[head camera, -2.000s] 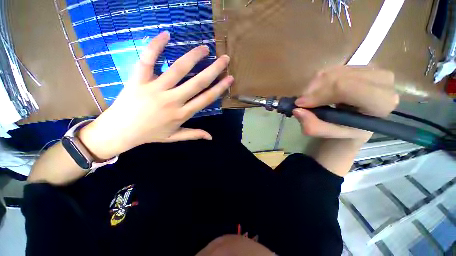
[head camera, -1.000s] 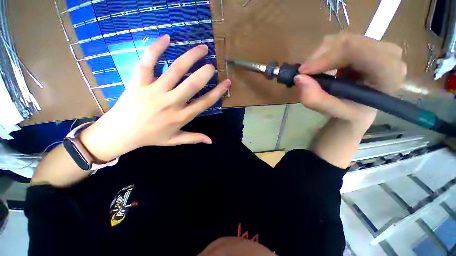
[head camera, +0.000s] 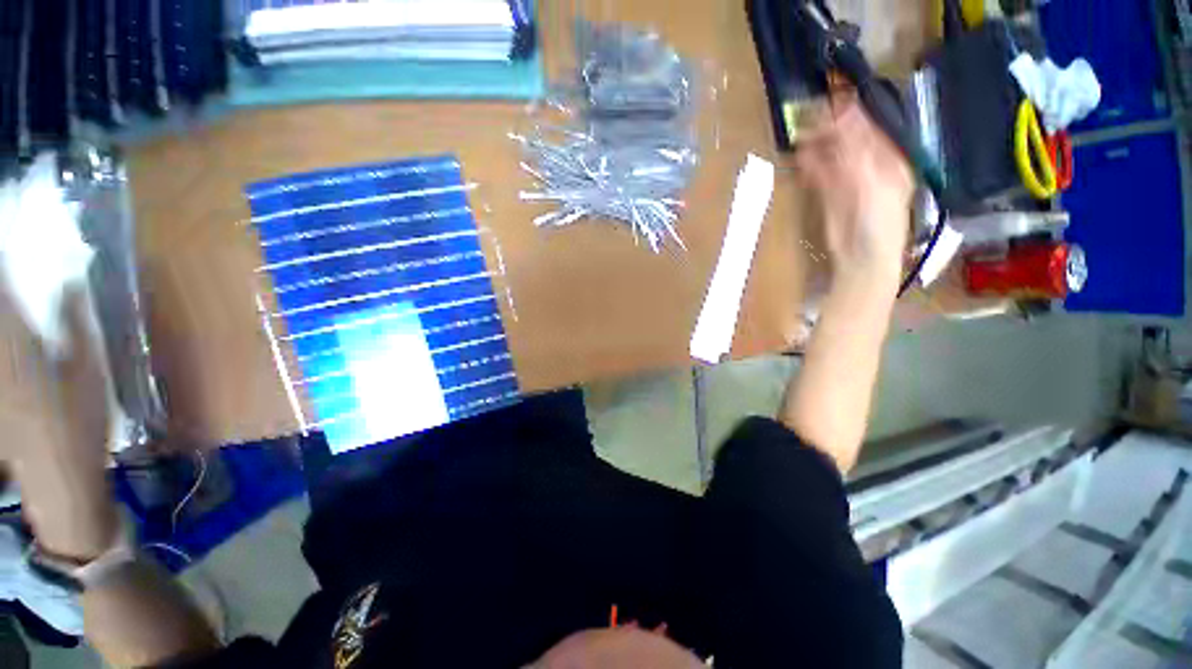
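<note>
The blue panel of joined cells (head camera: 379, 261) lies on the brown table in front of me, with silvery lines across it and thin silver busbar ribbon just off both side edges. My right hand (head camera: 856, 190) is blurred at the right, by the iron stand, with the dark soldering iron (head camera: 882, 98) at its fingers; its grip is not clear. My left hand (head camera: 52, 392) is blurred at the far left edge, over or beside the white strips (head camera: 46, 235); its fingers are hard to make out. One loose white strip (head camera: 735, 261) lies right of the panel.
A tangled pile of short silver ribbon pieces (head camera: 608, 170) lies behind the panel. A stack with white edges sits on the green mat (head camera: 379, 84) at the back. Dark striped cells (head camera: 111, 65) are back left. A red can (head camera: 1020, 271) and blue tray (head camera: 1124, 222) are at the right.
The view has shifted to show more of the bench. My left hand has left the panel and moved far left. My right hand has moved from the panel's right edge to the stand area at back right.
</note>
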